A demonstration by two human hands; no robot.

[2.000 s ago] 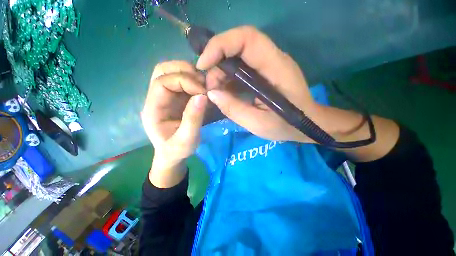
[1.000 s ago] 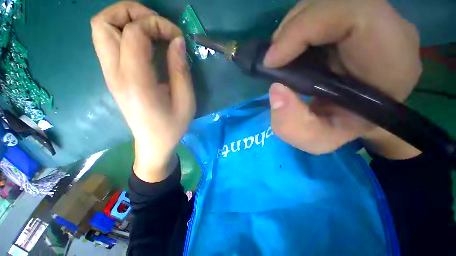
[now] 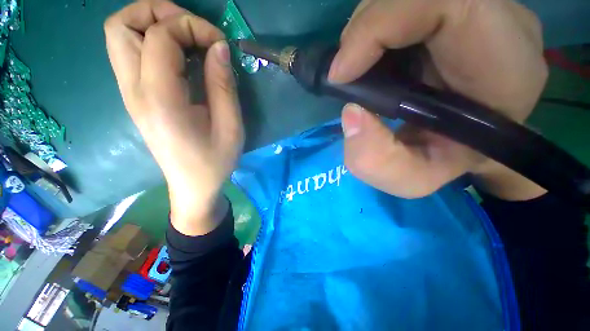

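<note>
My right hand [image 3: 427, 97] grips the black handle of the soldering iron [image 3: 414, 106], its cord end running to the right edge. The iron's tip points left and meets the lower part of a small green circuit board [image 3: 239, 26] on the bench mat. My left hand [image 3: 187, 97] is beside the board's left side, thumb and forefinger pinched together close to the iron tip. A tiny dark piece may be between these fingertips, but it is too small to tell. Shiny spots show on the board below the tip.
A heap of green circuit boards [image 3: 29, 97] lies at the left on the dark-green mat [image 3: 90, 77]. A curved black object [image 3: 55, 178] lies below it, near a blue thing with a bundle of white wires [image 3: 48, 236]. Cardboard boxes [image 3: 110, 255] and a red-and-blue stool stand lower left. The blue apron [image 3: 362, 258] covers my lap.
Both hands were together above the mat two seconds ago; they have since parted, and the iron tip has come to the board. Over the last second, both have shifted slightly left.
</note>
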